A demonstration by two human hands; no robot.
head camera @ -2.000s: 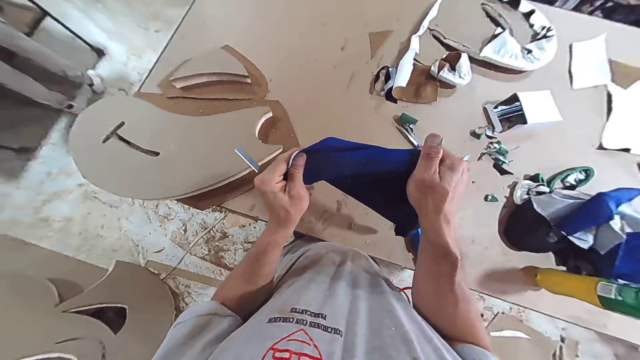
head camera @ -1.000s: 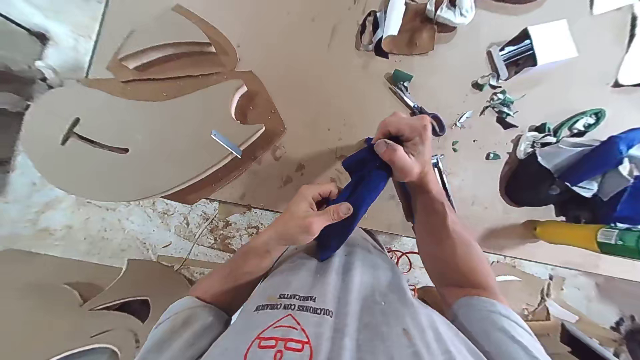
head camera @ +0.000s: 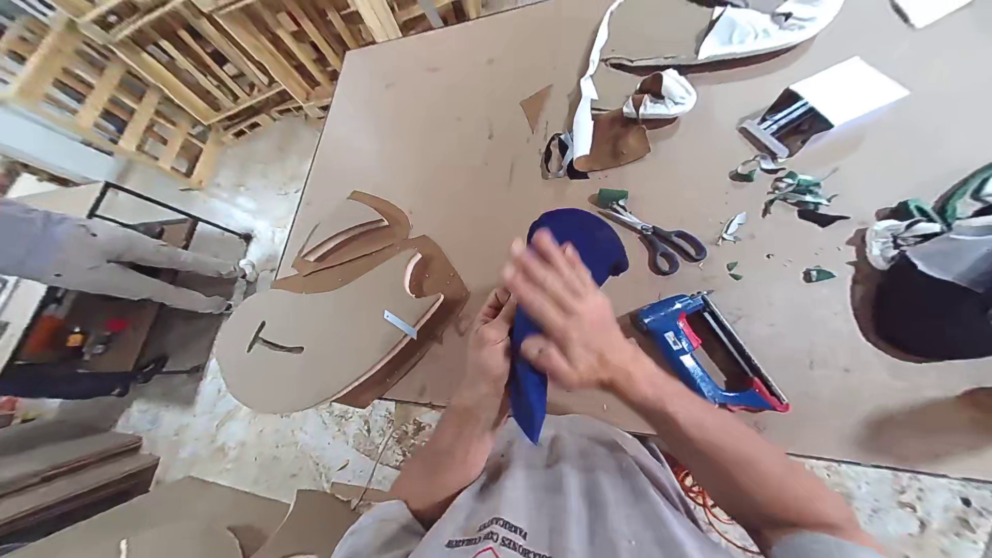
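A curved piece covered in dark blue fabric (head camera: 577, 232) stands out over the table edge in front of my body. My left hand (head camera: 492, 333) grips its left side, fingers curled around it. Over its face lies my right hand (head camera: 570, 322), blurred, fingers extended and spread; whether it presses on the fabric I cannot tell. Just right of the blue piece are scissors (head camera: 655, 236) with black handles, beside a green scrap (head camera: 612, 197). A blue and red staple gun (head camera: 701, 353) lies on the table right of my right forearm.
Cut board shapes (head camera: 325, 349) lie at the left, with a small metal strip (head camera: 401, 325) on them. White-and-brown covered pieces (head camera: 620, 139), an open staple box (head camera: 841, 97), fabric scraps (head camera: 798, 190) and a dark covered piece (head camera: 930, 310) are further right. A person (head camera: 116, 248) stands beyond the table's left side.
The blue piece, stretched between both hands at first, is now upright in my left hand with my right hand flat over it. The view has shifted. The yellow bottle is out of view.
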